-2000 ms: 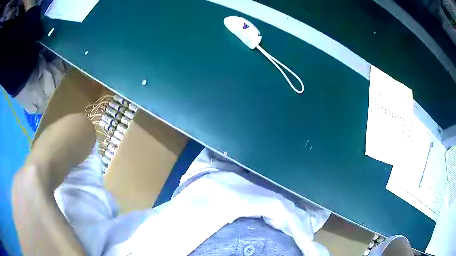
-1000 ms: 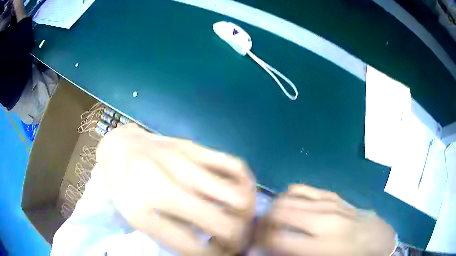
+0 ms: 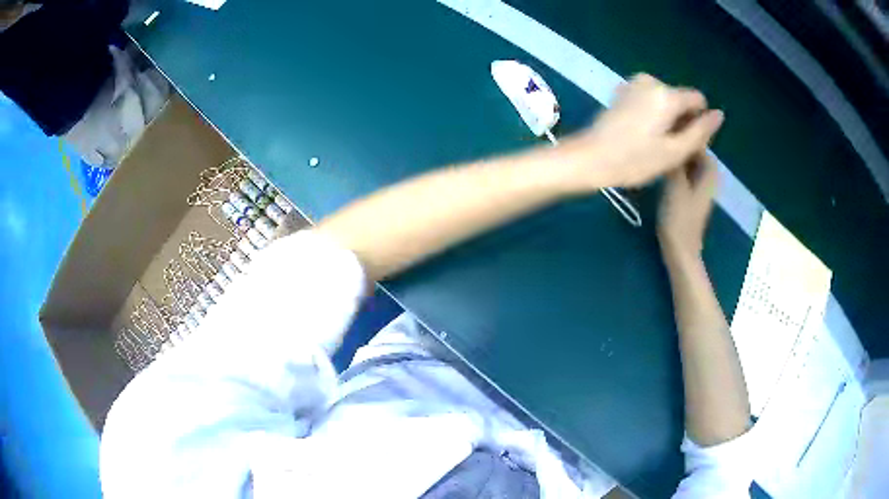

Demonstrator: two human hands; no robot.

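Observation:
A white oval unit (image 3: 526, 95) with a blue mark lies on the green bench (image 3: 429, 127). Its pale cord loop (image 3: 624, 208) runs beneath my left forearm and shows again beyond it. My left hand (image 3: 643, 132) is over the pale rail, to the right of the unit, with its fingers bent. My right hand (image 3: 686, 207) comes up from below, and its fingers meet or overlap the left fingertips. Both hands are blurred, and I cannot tell whether anything is between the fingers.
An open brown carton (image 3: 83, 356) at the bench's left edge holds rows of white-blue units (image 3: 255, 229) with loops. Paper sheets (image 3: 780, 322) with a thin dark line lie at right, partly behind my right arm. A person's dark sleeve (image 3: 58, 68) is at upper left. Small white bits lie on the bench.
Both hands have moved from low near the bench's front edge up and right to the rail. The view has shifted, and more of the carton's rows show. The unit still lies on the bench.

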